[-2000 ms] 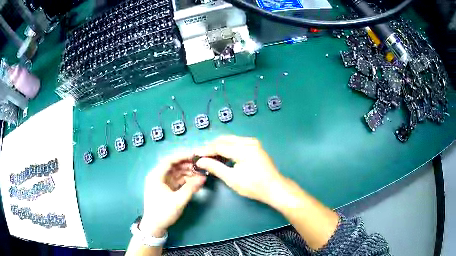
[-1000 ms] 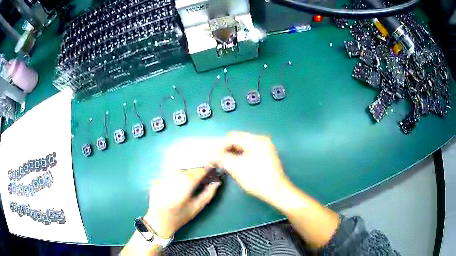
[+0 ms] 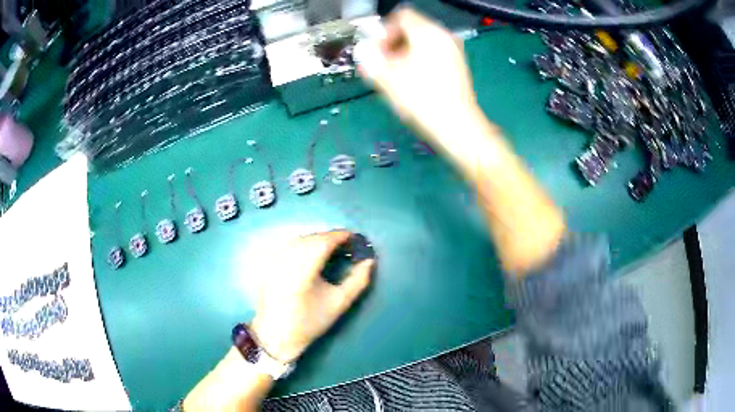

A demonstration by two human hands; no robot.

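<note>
My left hand (image 3: 310, 290) is low in the middle of the view, thumb and forefinger closed on a small dark part (image 3: 352, 251) just above the green mat; fingers and blur hide its details. My right hand (image 3: 391, 52) is at the front of the silver-white screw feeder (image 3: 322, 56), its fingers bent; blur hides whether anything is between them. A row of small round-centred lens holders (image 3: 263, 193) with thin lead wires lies on the mat beyond my left hand. My right forearm partly covers the row's right end.
A tangled heap of dark modules (image 3: 637, 105) lies at right, with a yellow-banded tool on it. Stacked blister trays (image 3: 161, 80) stand rear left. Board strips (image 3: 36, 291) lie on a white sheet (image 3: 64, 209) at left. A thick black cable (image 3: 564, 20) loops overhead.
My right hand has left my left hand and moved forward to the screw feeder. My left hand still holds the dark part, now slightly further right. The view has shifted a little.
</note>
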